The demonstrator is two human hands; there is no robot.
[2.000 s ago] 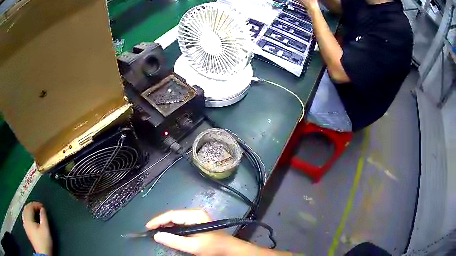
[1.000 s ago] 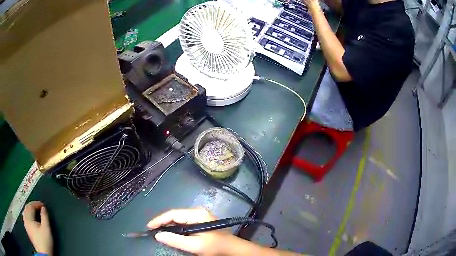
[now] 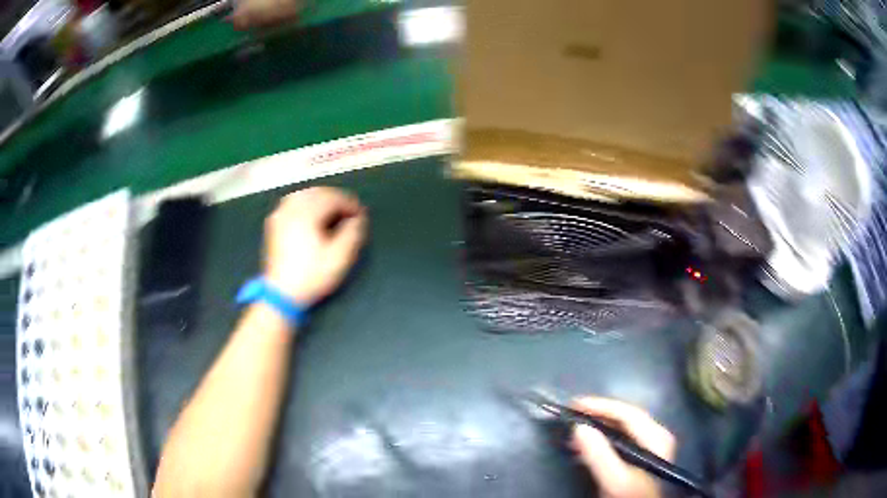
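Note:
The frame is blurred. My right hand [image 3: 618, 443] holds a black soldering iron [image 3: 666, 469] like a pen near the bottom edge. Its metal tip points up and left over the dark green mat [image 3: 408, 379]. My left hand [image 3: 309, 238], with a blue strap [image 3: 272, 299] on the wrist, rests on the mat left of the extractor fan. Its fingers are curled, with a dark gap by the thumb. Whether they hold something small cannot be seen.
A white tray [image 3: 78, 350] with rows of cutouts and a black phone-like slab [image 3: 175, 258] lie left. A cardboard hood [image 3: 593, 92] stands behind the extractor fan [image 3: 574, 238]. The soldering station [image 3: 715, 258], tip-cleaning pot [image 3: 727, 360] and white desk fan [image 3: 822, 180] are right.
The view has swung left, so the fans, station and pot appear farther right. The tray, slab and left forearm have come into view. The iron remains in my right hand.

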